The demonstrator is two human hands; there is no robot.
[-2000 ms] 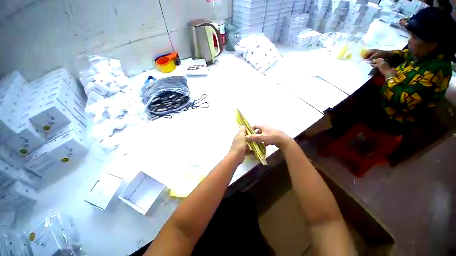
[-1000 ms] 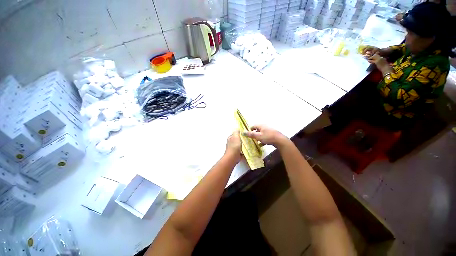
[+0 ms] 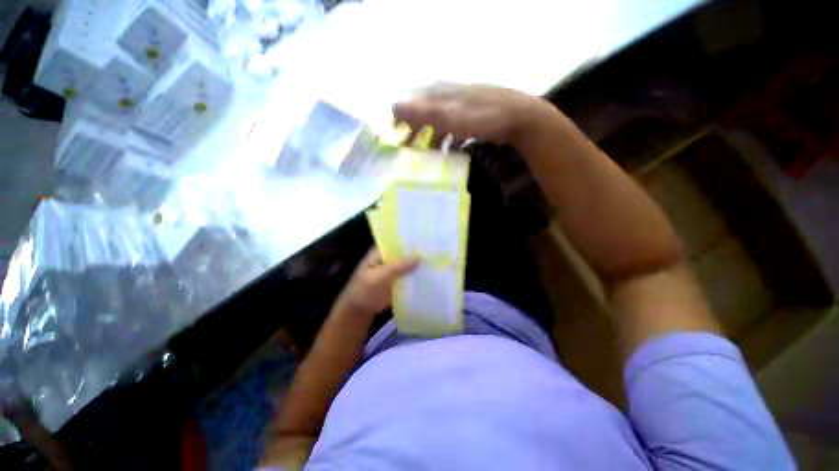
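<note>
My left hand point(image 3: 373, 283) grips a stack or folded set of yellow sheets point(image 3: 428, 244) with pale panels, held upright against my body at the bench edge. My right hand point(image 3: 460, 110) is blurred above the top of the sheets, over the bench edge. Small yellow pieces point(image 3: 394, 132) show under its fingers; whether it holds them is unclear. An open white box point(image 3: 324, 138) lies on the bench left of the right hand, partly washed out by glare.
White boxes with gold dots point(image 3: 152, 87) are stacked at the upper left. Crinkled clear plastic point(image 3: 101, 285) covers more boxes at the left. White lumps point(image 3: 262, 28) lie at the top. A large open brown carton point(image 3: 727, 230) stands at the right.
The view has tilted down and turned left. The yellow sheets have come close to my body, broad face showing. My right hand has left their middle and is now beyond their top.
</note>
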